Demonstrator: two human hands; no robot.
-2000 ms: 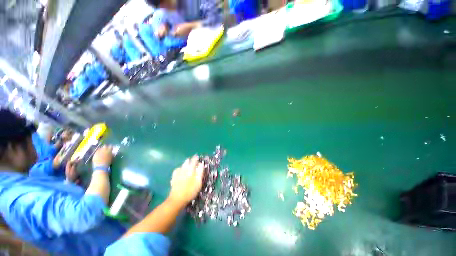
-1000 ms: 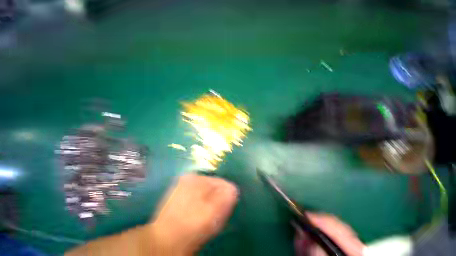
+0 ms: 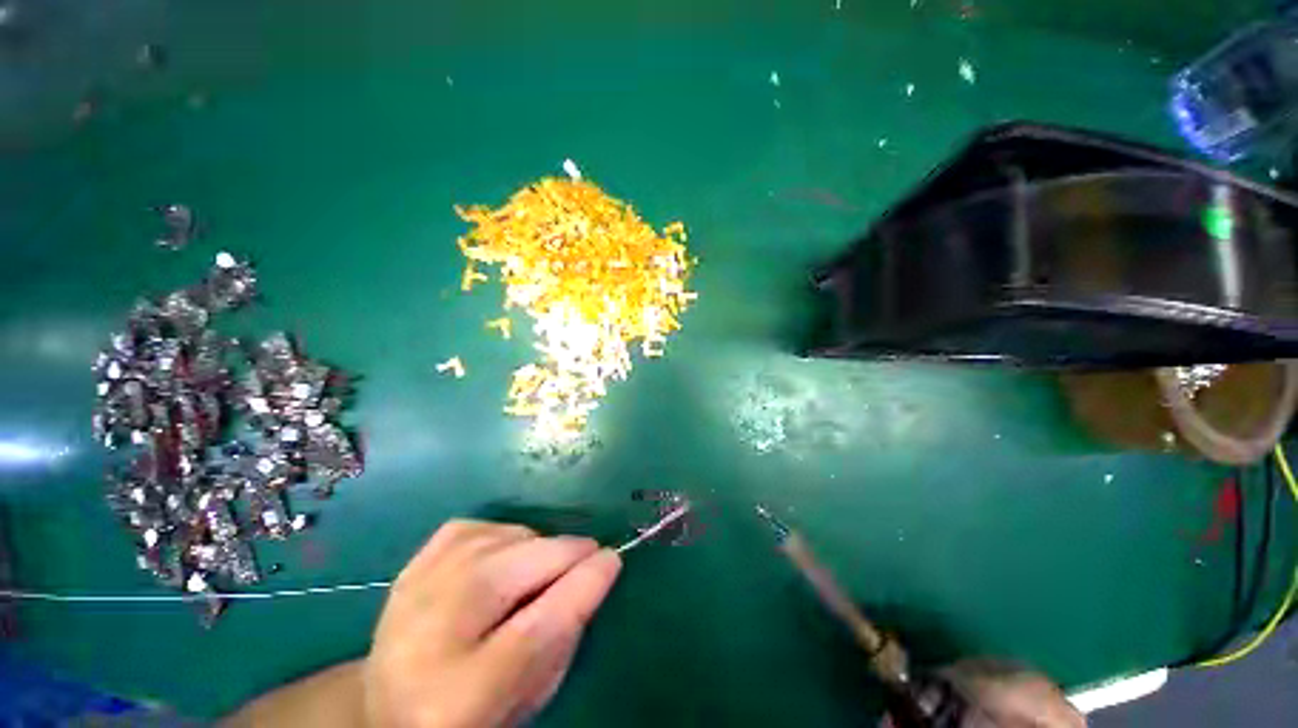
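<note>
My left hand (image 3: 477,626) is at the lower centre, its thumb and fingers pinched on the thin solder wire (image 3: 648,531). The wire's short end points right, over a small dark metal piece (image 3: 663,515) on the green mat. The wire also runs left from the hand across the mat. My right hand (image 3: 1004,694), partly cut off by the bottom edge, holds the soldering iron (image 3: 840,605). The iron's tip is just right of the metal piece, apart from it. A yellow component pile (image 3: 577,270) lies behind; a dark metal pile (image 3: 185,427) lies at the left.
A large black box-like frame (image 3: 1053,256) stands at the right. Behind it is a round brown container (image 3: 1231,405) with silvery matter. A clear bluish plastic item (image 3: 1231,107) is at the far right corner. A yellow-green cable (image 3: 1267,619) and dark leads run at the right edge.
The view has swung right and down from the coworker's side. My left hand has left the metal pile and now pinches solder wire. The iron's tip now points near a metal piece.
</note>
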